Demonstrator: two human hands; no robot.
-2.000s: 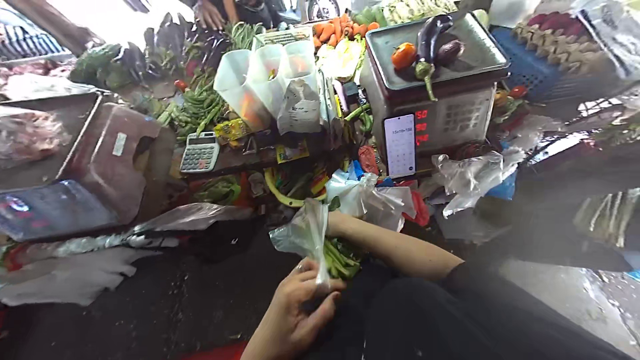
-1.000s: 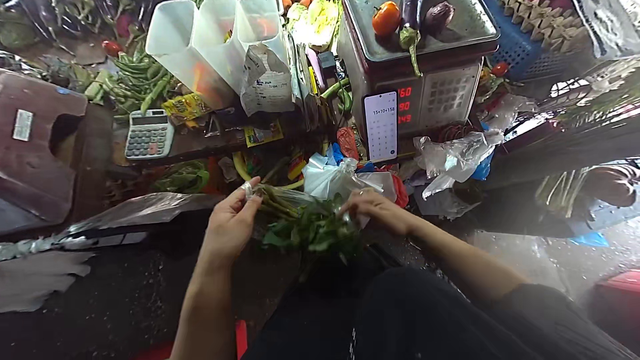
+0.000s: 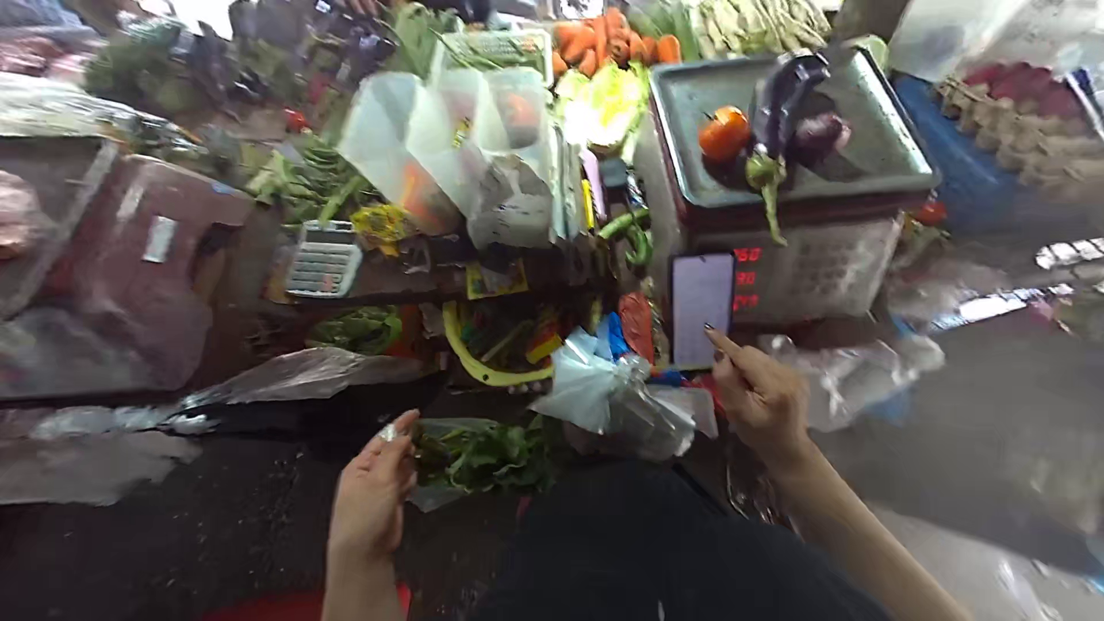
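Note:
My left hand (image 3: 377, 492) holds a bunch of leafy greens (image 3: 492, 453) in a clear plastic bag, low at centre left. The index finger of my right hand (image 3: 761, 397) points at the screen of a smartphone (image 3: 700, 310) that leans upright against a digital scale (image 3: 806, 267). That hand holds nothing. On the scale's metal tray (image 3: 862, 172) lie a tomato (image 3: 724, 134), a long dark eggplant (image 3: 780, 103) and a red onion (image 3: 818, 138). Between my hands is a pale plastic bag (image 3: 595, 379).
A calculator (image 3: 324, 260) and white plastic containers (image 3: 457, 147) stand behind my left hand. Carrots (image 3: 604, 41), a leafy cabbage (image 3: 601, 103) and green beans (image 3: 310, 177) lie farther back. A yellow basket rim (image 3: 470, 358) shows below the shelf. Crumpled clear bags (image 3: 849, 375) are at the right.
My right hand has left the greens and moved to the phone. My left hand keeps hold of the bunch, which both hands held a second ago.

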